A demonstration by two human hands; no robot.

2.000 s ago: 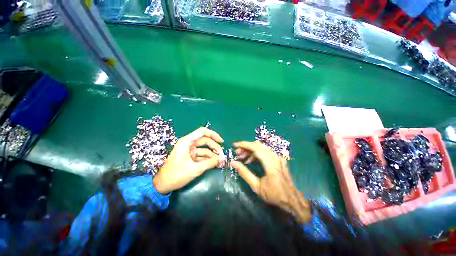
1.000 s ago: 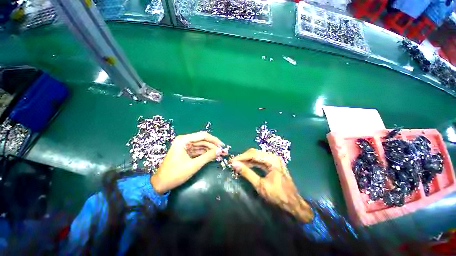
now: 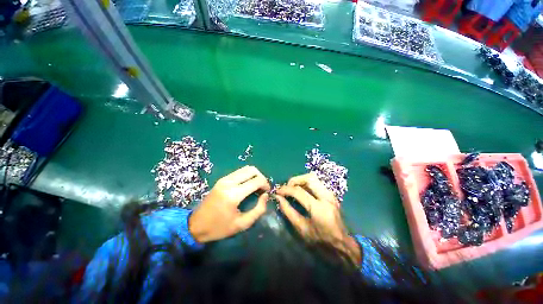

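Observation:
My left hand (image 3: pixel 232 203) and my right hand (image 3: pixel 311 208) meet fingertip to fingertip over the green surface. A tiny bright part (image 3: pixel 274 189) shows between the fingertips; its shape is too small to tell. My right fingertips pinch at it. My left thumb and fingertips are close together beside it; whether they hold a part is hidden. A large heap of small silvery-pink parts (image 3: pixel 182 169) lies left of my left hand. A smaller heap of small parts (image 3: pixel 326 172) lies just beyond my right hand. A few small pieces (image 3: pixel 246 152) lie beyond my left hand.
A pink divided tray (image 3: pixel 411 208) with black glossy clumps (image 3: pixel 476 190) stands at right, with white paper (image 3: pixel 421 142) behind it. A slanting metal post (image 3: pixel 128 65) and a blue box (image 3: pixel 47 122) are at left. Clear trays (image 3: pixel 396 34) of parts stand on the far ledge.
My left hand has turned and its fingers are now more arched. My right hand has moved slightly left, up against it. Small items on the green surface beyond have moved left. More pieces show beyond my left hand.

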